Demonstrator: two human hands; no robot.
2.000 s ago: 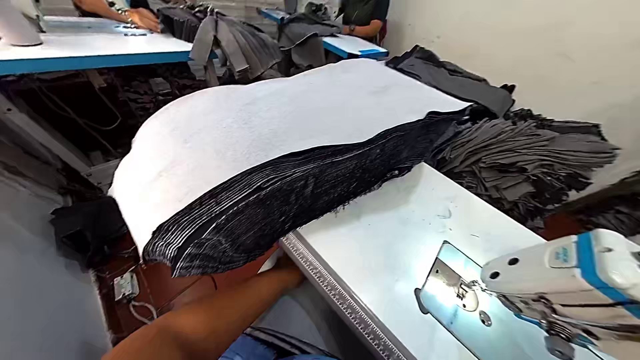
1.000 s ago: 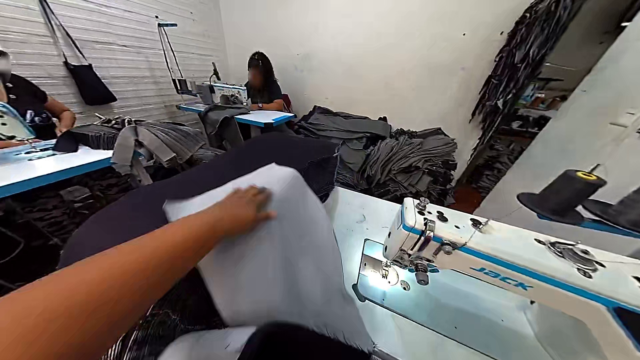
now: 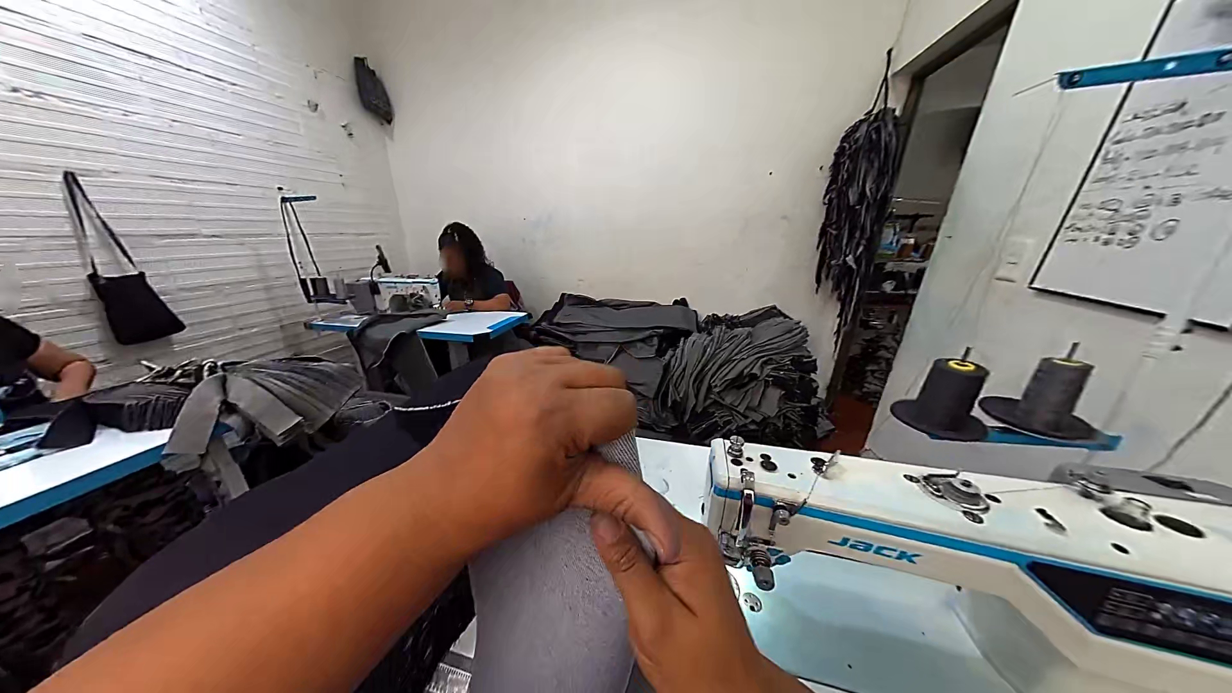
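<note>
Both my hands meet at the middle of the view on a piece of grey fabric, left of the Jack sewing machine. My left hand is closed on its upper edge. Below and to the right, my right hand pinches the same edge between thumb and fingers. The fabric hangs down from the hands, its lower end out of view. Dark fabric lies behind and under my left forearm.
Piles of grey cut fabric lie beyond the machine. Two thread cones stand at the right. A person sits at another sewing machine at the back; another person's arm shows at the far left, beside a table with fabric strips.
The view has swung up and right. A second ago one hand lay on a pale fabric piece; now both hands hold grey fabric. The right hand has come into view.
</note>
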